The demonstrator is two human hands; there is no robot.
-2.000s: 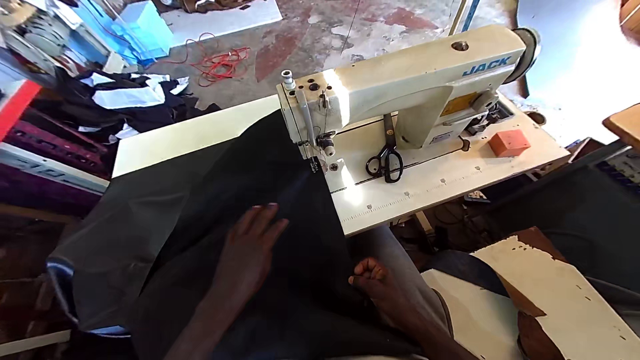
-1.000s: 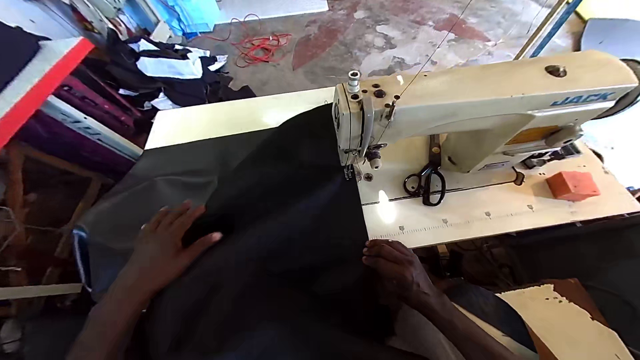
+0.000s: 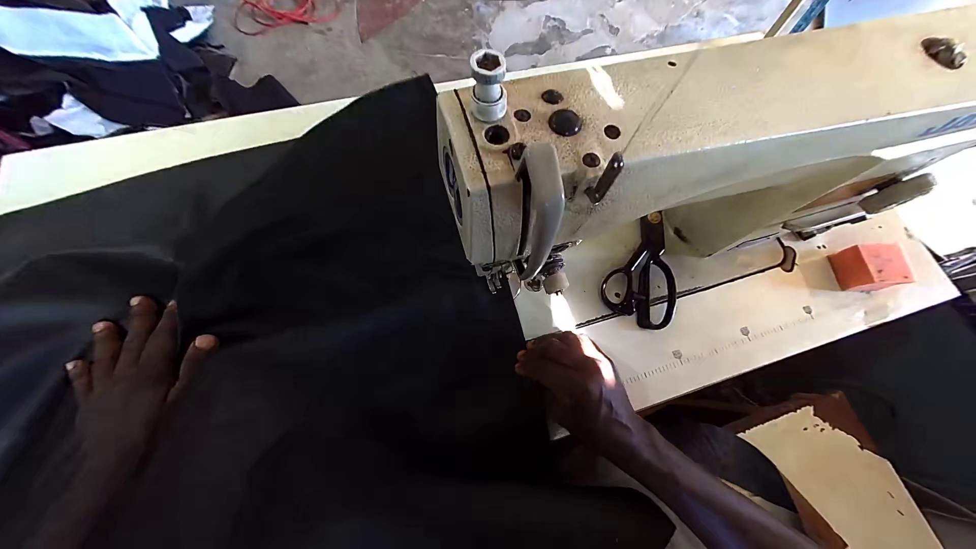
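Note:
A large piece of black fabric (image 3: 343, 305) covers the left side of the table, its right edge lying beneath the needle area of a cream Jack sewing machine (image 3: 686, 130). My left hand (image 3: 137, 381) rests flat on the fabric at the left, fingers spread. At the fabric's right edge, just in front of the presser foot area, my right hand (image 3: 568, 374) has its fingers closed on the edge. Black-handled scissors (image 3: 648, 282) lie on the machine bed, right of the needle. The presser foot itself is hard to make out.
A red-orange block (image 3: 871, 267) sits on the right of the machine bed (image 3: 732, 343). Beyond the table, dark and white cloth pieces (image 3: 114, 69) and a red cord (image 3: 282, 11) lie on the floor. A torn-edged yellowish board (image 3: 839, 473) is at the lower right.
My right hand has moved up along the fabric's right edge, closer to the needle. My left hand has shifted left on the fabric since the earliest frame. The view has moved closer to the machine.

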